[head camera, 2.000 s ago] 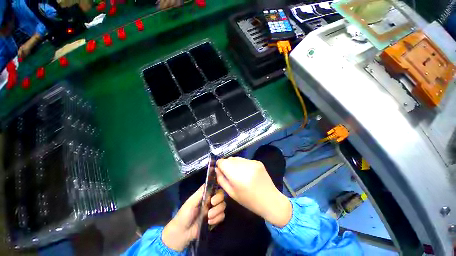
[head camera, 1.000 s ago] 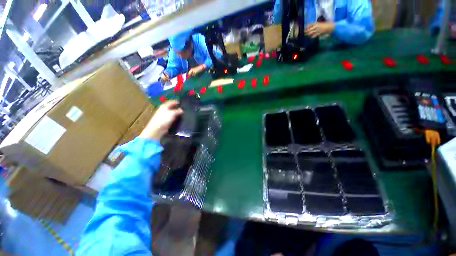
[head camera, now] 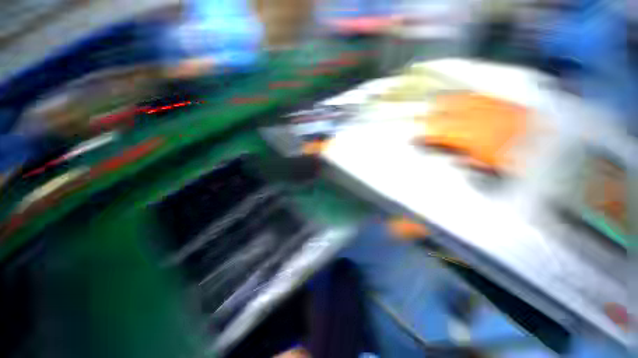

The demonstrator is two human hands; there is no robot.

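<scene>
The whole view is strongly blurred. The clear blister tray (head camera: 283, 283) lies left of centre, with dark rectangular display modules (head camera: 210, 196) in its pockets. A small blurred patch of skin shows at the bottom edge, below the tray's near side. It looks like part of my right hand (head camera: 290, 352); its fingers and anything in them are cut off. My left hand is not in view.
The white press (head camera: 434, 189) with an orange fixture block (head camera: 483, 129) stands at the right. An orange connector (head camera: 408, 228) is beside it. Blurred red parts (head camera: 129, 155) line the green strip. Blue clothing of a person (head camera: 220, 31) shows at the back.
The view has swung right, from the carton and left tray stack to the press. My left arm, earlier reaching over the left stack with a dark module, is out of the picture.
</scene>
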